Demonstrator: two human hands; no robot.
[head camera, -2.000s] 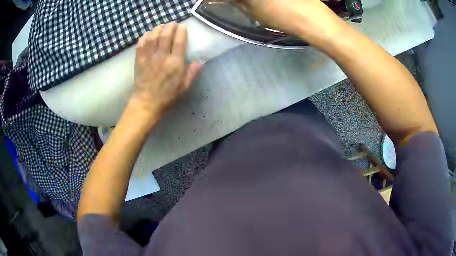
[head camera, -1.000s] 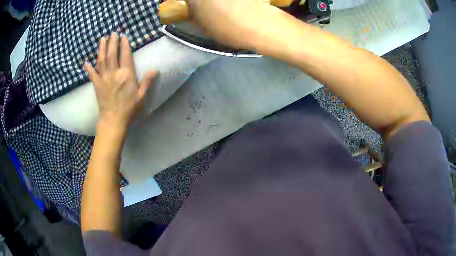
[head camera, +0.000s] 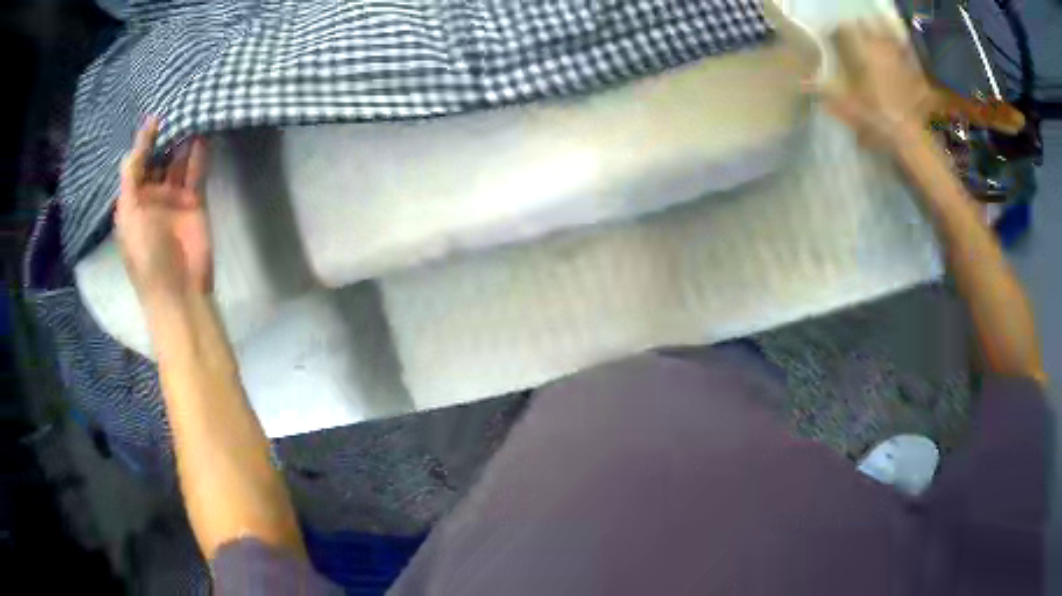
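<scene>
A black-and-white checked garment (head camera: 466, 58) lies across the back of the off-white pressing pad (head camera: 536, 175), its lower edge running along the pad. My left hand (head camera: 169, 221) is at the garment's left edge, palm showing, fingertips at the cloth; whether they grip it is unclear. My right hand (head camera: 873, 87) is blurred at the pad's right end, near the garment's right end, fingers spread, with no held thing visible. The steam iron's orange-brown handle (head camera: 990, 114) shows just right of my right hand; the iron's body is dark and partly hidden.
The ribbed off-white table cover (head camera: 652, 291) lies in front of the pad. Crumpled checked cloth (head camera: 105, 361) hangs at the left. Dark cables (head camera: 1019, 58) are at the upper right. A white round object (head camera: 903, 463) is low at the right, over the speckled floor (head camera: 396, 477).
My right hand has left the iron, which now stands at the far right. My left hand has moved left to the garment's edge. The garment now stretches farther right along the pad.
</scene>
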